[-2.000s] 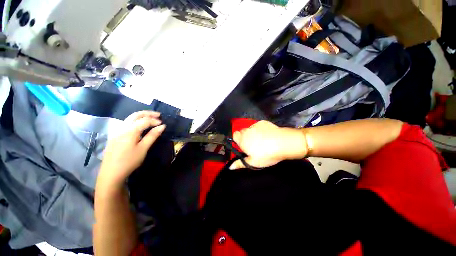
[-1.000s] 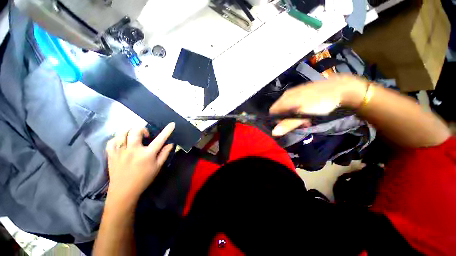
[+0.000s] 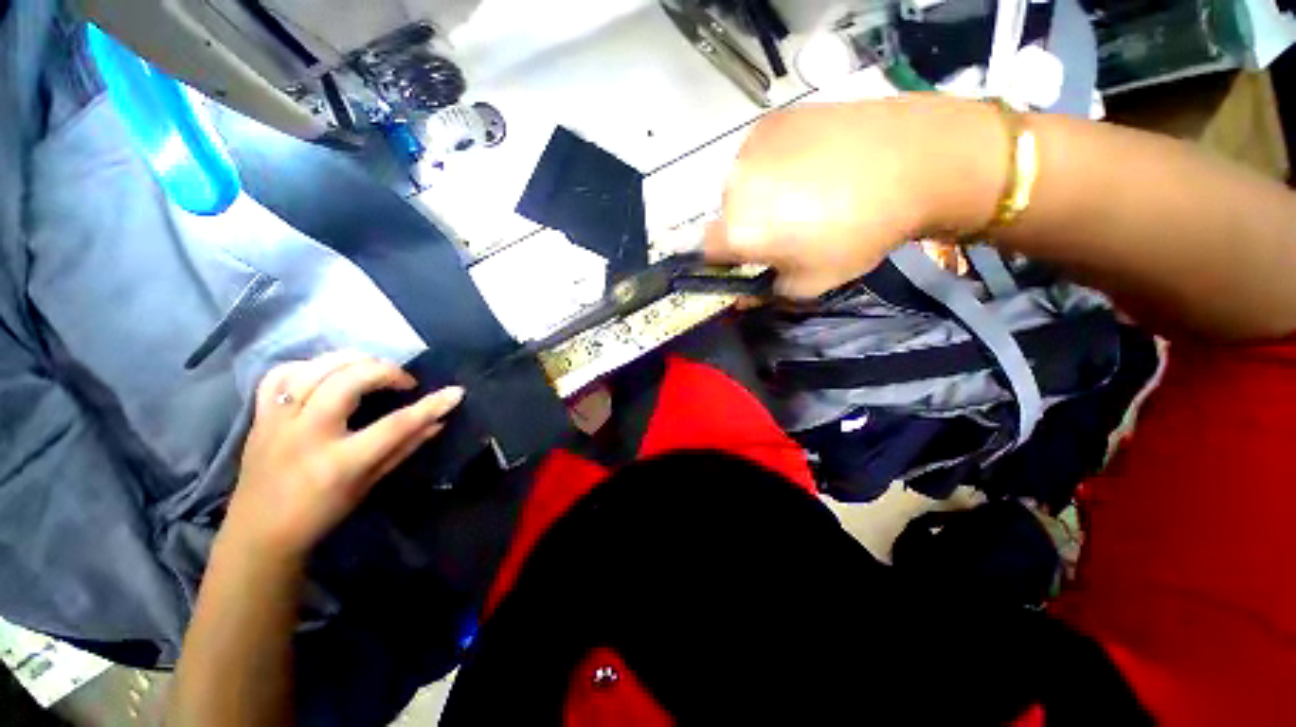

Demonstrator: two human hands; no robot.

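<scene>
My right hand (image 3: 839, 192) grips black-handled scissors (image 3: 625, 294) at the table's front edge. The blades point left onto the black fabric strip (image 3: 427, 284); their tips are hard to make out against it. My left hand (image 3: 320, 440) lies on the black fabric at its lower end, fingers bent; whether it pinches the cloth is unclear. The strip borders the grey garment (image 3: 114, 384), which drapes at the left. A loose black offcut (image 3: 586, 196) lies on the table above the scissors.
The sewing machine's presser foot area (image 3: 434, 121) is at the upper left, with a bright blue object (image 3: 171, 128) beside it. Metal tools (image 3: 725, 46) lie behind. A yellowish scale (image 3: 640, 338) runs along the front edge. Grey-and-black bundles (image 3: 924, 362) hang at the right.
My right hand has moved left and over the table with the scissors. The blades now reach the black strip near my left hand. The loose offcut was not separately visible in the earliest frame.
</scene>
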